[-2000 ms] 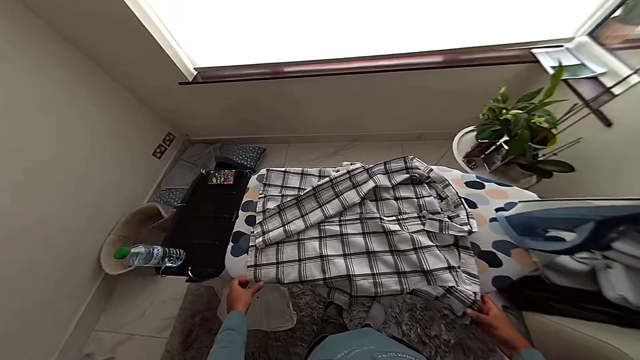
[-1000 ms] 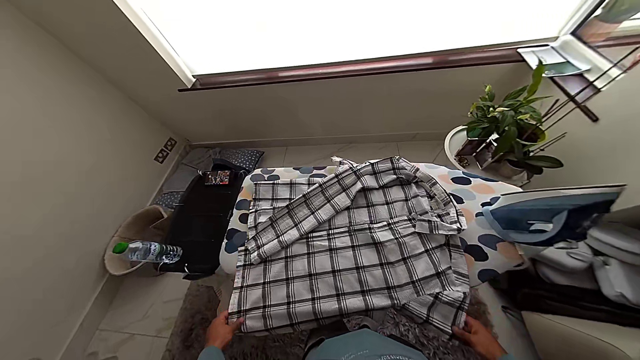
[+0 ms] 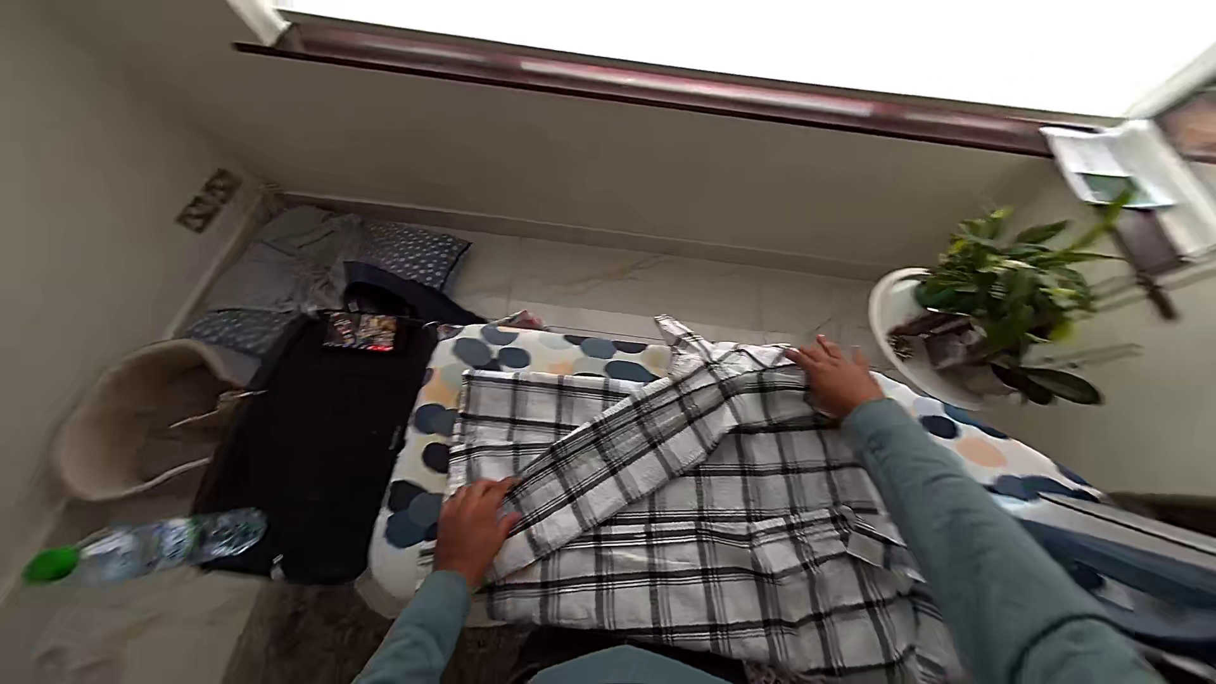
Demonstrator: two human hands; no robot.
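A white and black plaid shirt [image 3: 665, 551] lies spread over an ironing board with a dotted cover [image 3: 418, 475]. One sleeve [image 3: 617, 446] runs diagonally across the body of the shirt. At the cuff end of that sleeve is my left hand [image 3: 473, 532], its fingertips on the fabric; whether they pinch it is unclear. My right hand [image 3: 838, 377] rests with spread fingers on the shirt's far edge, near the shoulder. A steam iron [image 3: 1121, 560] stands at the right end of the board, partly behind my right forearm.
Left of the board are a black case [image 3: 313, 456], a beige basket [image 3: 142, 418] and a plastic bottle with a green cap [image 3: 152, 548]. Patterned cushions [image 3: 413, 252] lie in the corner. A potted plant [image 3: 1007, 294] stands beyond the board's right side, below the window sill [image 3: 665, 90].
Both hands have left the shirt's near corners. My left hand has moved up to the sleeve's cuff end, and my right hand has reached to the far edge. The view has shifted.
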